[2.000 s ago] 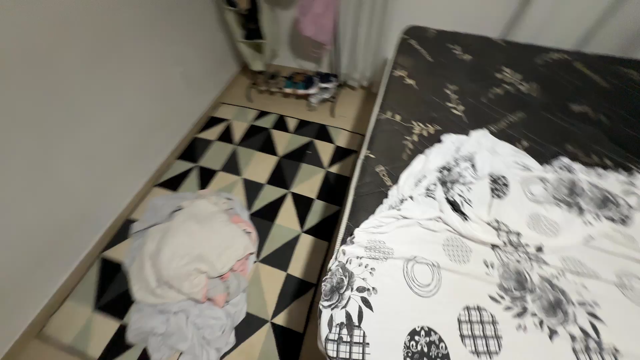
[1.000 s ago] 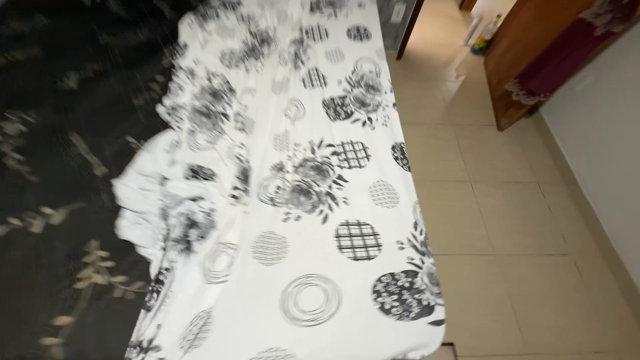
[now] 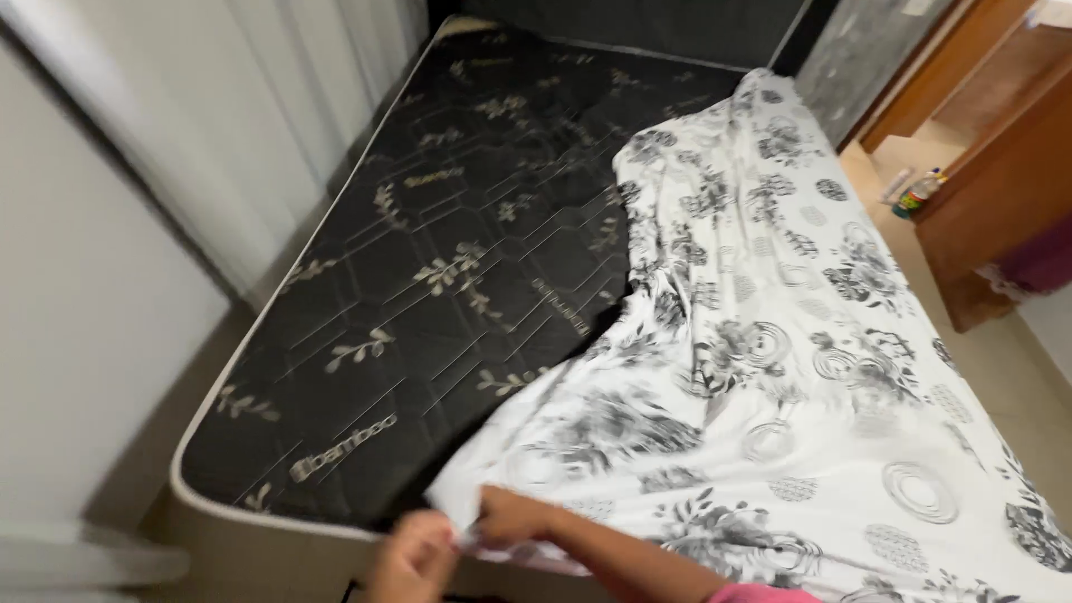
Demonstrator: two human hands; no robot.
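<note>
A white fitted sheet with grey and black flowers and circles covers the right part of a black mattress with a leaf pattern. Near the mattress's front edge, my right hand is closed on the sheet's edge. Just left of it, my left hand, blurred, grips the tip of the same edge. The sheet is drawn taut between the hands and the rest of the cloth, and its inner edge lies bunched along the middle of the mattress.
Pale curtains hang along the left side. A dark headboard stands at the far end. At the right are a wooden door, a bottle on the tiled floor and a purple cloth.
Both hands have come into view, holding the sheet's edge. The view has swung widely across the bed. Part of the sheet now stretches toward the mattress's front edge.
</note>
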